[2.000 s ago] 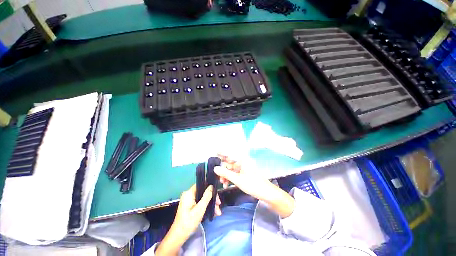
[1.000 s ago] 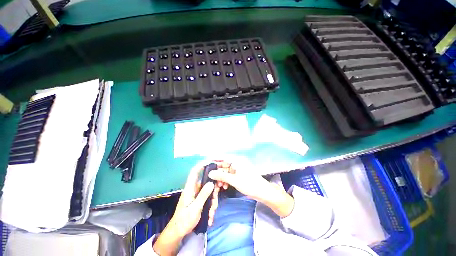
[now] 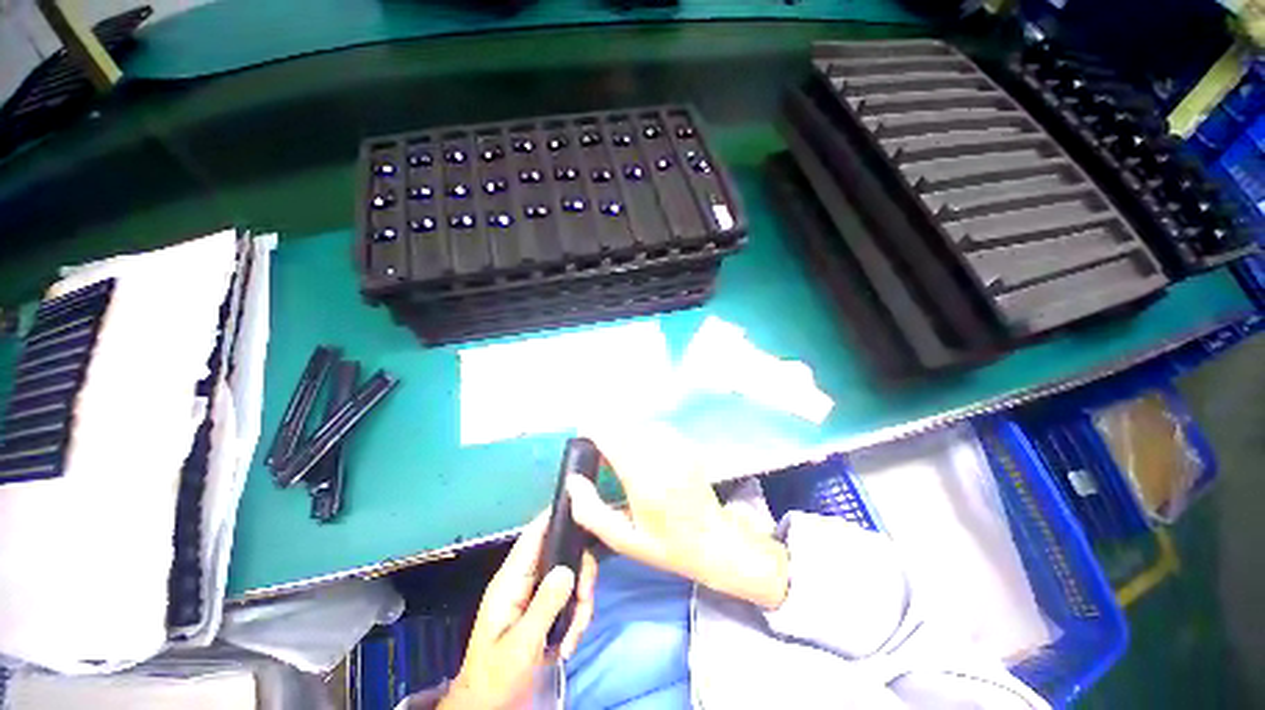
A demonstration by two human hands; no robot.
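A slim black housing [image 3: 566, 520] is held upright at the bench's front edge, over my lap. My left hand [image 3: 516, 624] grips its lower part, thumb on its face. My right hand [image 3: 666, 511] holds its upper part from the right; its fingers are partly hidden and washed out by glare. I cannot tell whether there is more than one bar in the hold. A small pile of black housings [image 3: 328, 427] lies on the mat to the left. A white paper sheet [image 3: 555, 382] lies in front of the centre tray stack.
The centre parts tray [image 3: 541, 257] holds rows of small shiny inserts. A crumpled white cloth [image 3: 756, 377] lies right of the sheet. Ribbed trays [image 3: 1020, 229] stand at right. Liner sheets [image 3: 118, 513] with a row of black bars are at left. A blue crate [image 3: 1068, 583] is below the bench.
Two seconds ago, separate black bars showed in my hands; now one upright bar shows, with both hands on it. The camera view has shifted slightly. The trays and loose pile look unchanged.
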